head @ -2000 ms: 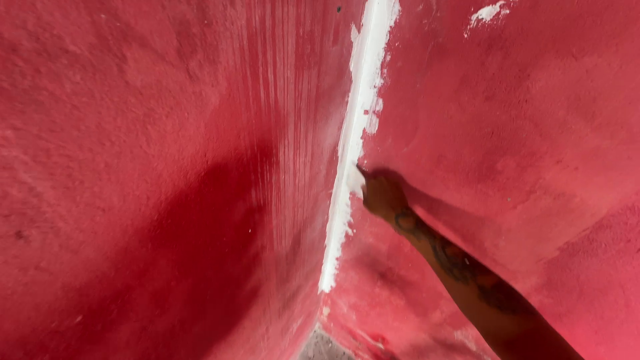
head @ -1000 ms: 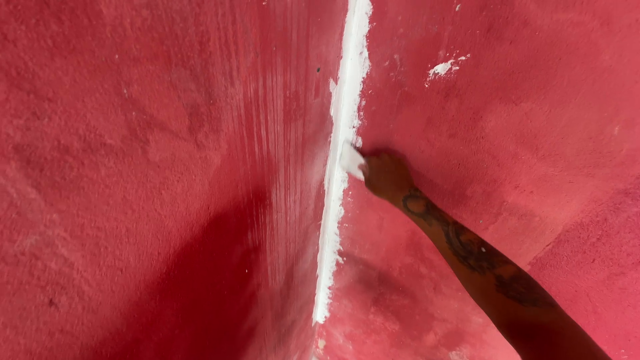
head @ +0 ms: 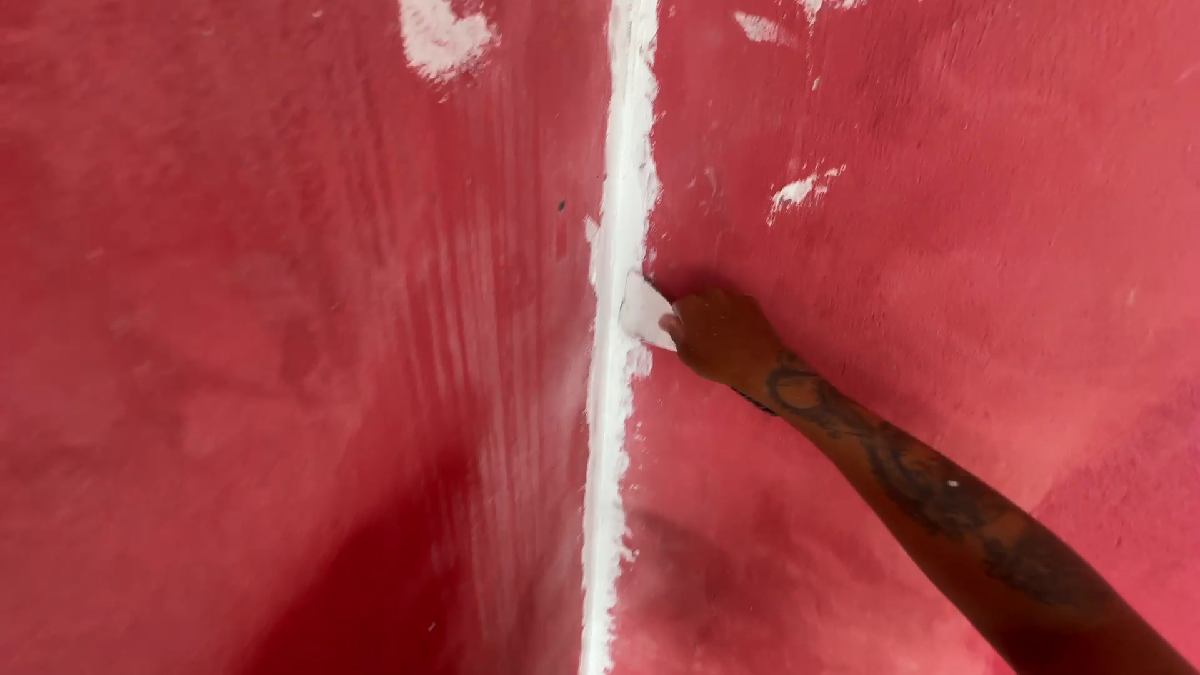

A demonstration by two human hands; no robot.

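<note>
My right hand [head: 722,333] grips a small, flat, whitish scraper [head: 647,311] with a dark edge along its top. The scraper's face lies against a strip of white filler [head: 619,375] that runs down the inside corner between two red walls. The strip's right edge is ragged, with small bumps of filler below the scraper. Its handle, if it has one, is hidden by my fingers. My left hand is out of view.
The red left wall [head: 206,356] and red right wall [head: 937,262] meet at the corner. A white patch [head: 445,37] marks the left wall, and a smaller white smear [head: 802,191] marks the right one. A dark shadow falls on the lower left wall.
The view has shifted upward along the corner, bringing more white patches into sight. My right hand has moved up the corner relative to the smear on the right wall, and the scraper's pale face shows more.
</note>
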